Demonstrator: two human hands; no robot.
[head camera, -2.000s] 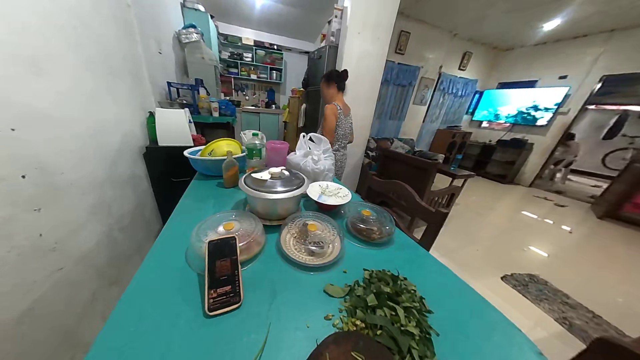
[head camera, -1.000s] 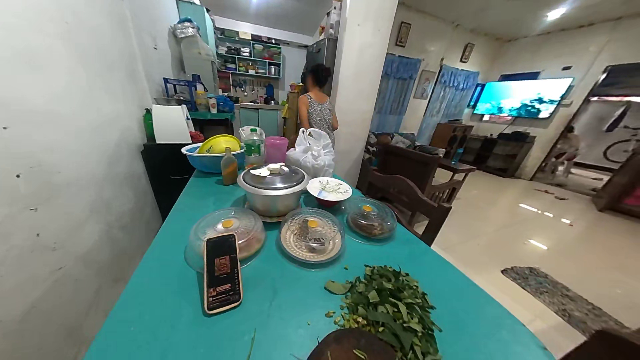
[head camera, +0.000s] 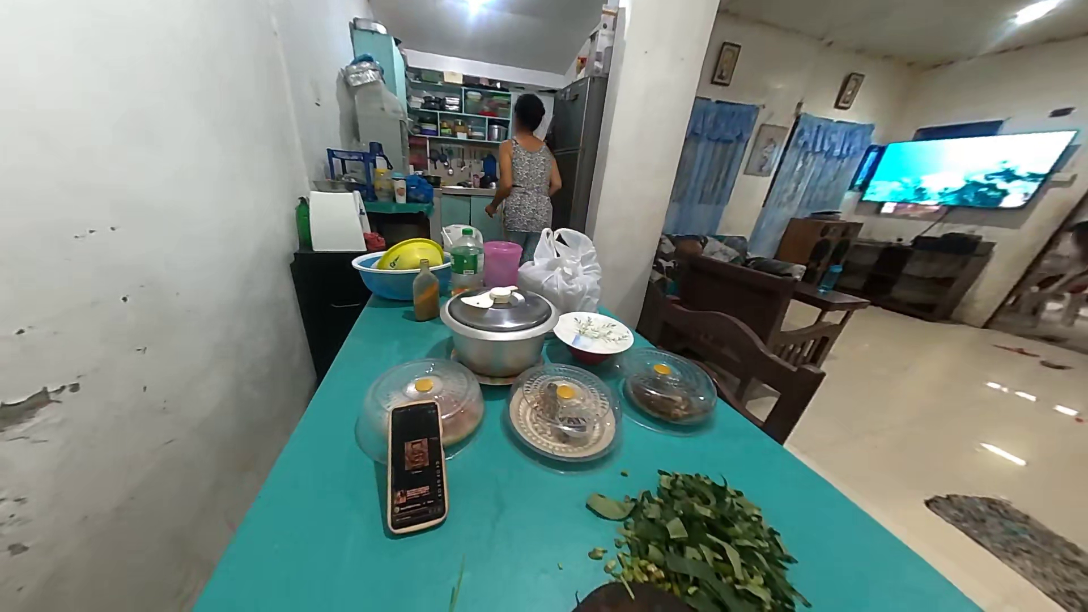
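Observation:
Neither my left hand nor my right hand is in view. A heap of cut green leaves (head camera: 701, 544) lies on the teal table (head camera: 501, 518), beside the edge of a dark round object (head camera: 633, 598) cut off by the bottom of the view. A smartphone (head camera: 416, 467) with its screen lit leans against a clear plastic food cover (head camera: 459, 382) at the left. Two more clear covers stand over a patterned plate (head camera: 544, 438) and over dark food (head camera: 667, 398). Behind them is a lidded metal pot (head camera: 497, 340), with a floral plate (head camera: 595, 332) on a red bowl at its right.
At the table's far end stand a blue basin (head camera: 391, 280), a bottle of orange-brown contents (head camera: 426, 293), a pink container (head camera: 501, 263) and a white plastic bag (head camera: 565, 272). Wooden chairs (head camera: 748, 348) line the right side. A person (head camera: 529, 178) stands in the kitchen, back turned.
The person in the kitchen has moved left, away from the pillar, and now stands with their back turned. The things on the table stay where they were.

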